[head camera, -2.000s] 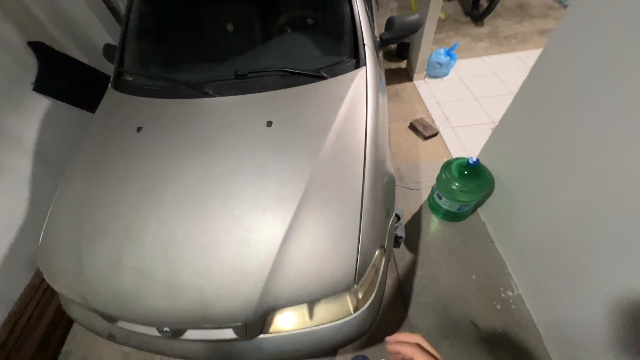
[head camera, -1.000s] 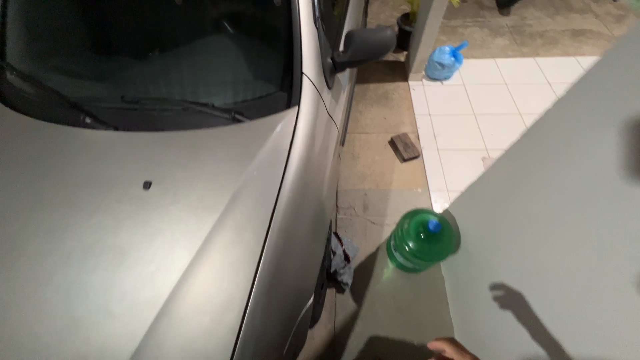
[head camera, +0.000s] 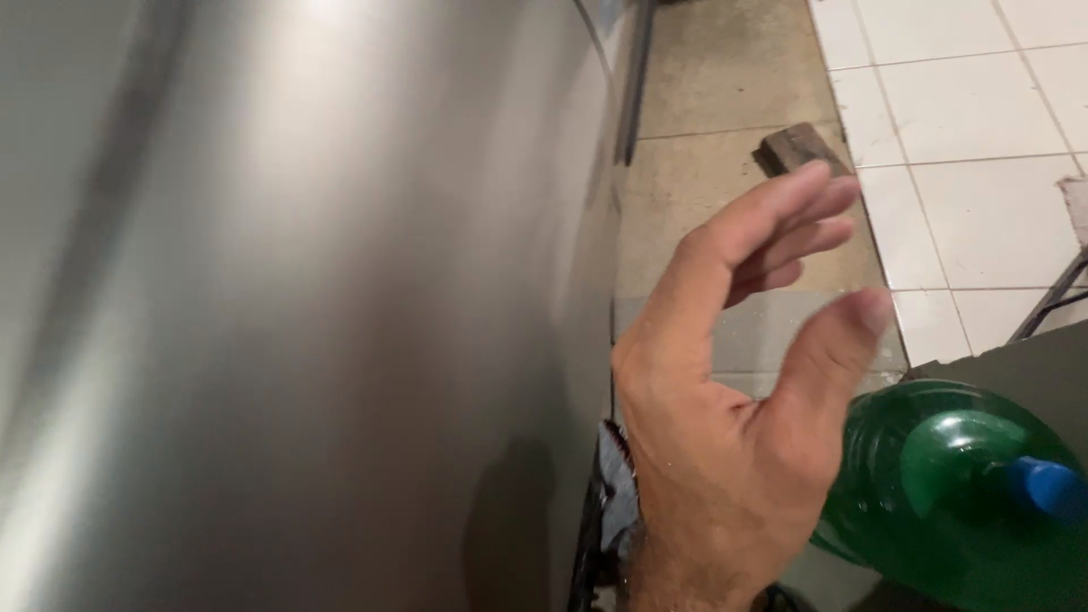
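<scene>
My left hand (head camera: 722, 425) reaches up from the bottom, right of centre. Its fingers are curved toward the right and its thumb stands apart, with nothing between them. It is beside the silver car's body panel (head camera: 382, 297), which fills the left side. Right of the wrist stands a green water jug (head camera: 943, 510) with a blue cap (head camera: 1050, 486), partly hidden by the hand; I cannot tell whether they touch. A crumpled grey cloth (head camera: 618, 484) shows low beside the car. My right hand is not in view.
A brown block (head camera: 795, 146) lies on the concrete floor (head camera: 722, 76) above the fingertips. White floor tiles (head camera: 969, 102) cover the upper right. A dark thin-legged object (head camera: 1054, 293) stands at the right edge, above a grey-green surface (head camera: 1020, 361).
The view has moved much closer to the car's side and the jug. My left hand, only partly seen at the bottom edge before, now shows from wrist to fingertips.
</scene>
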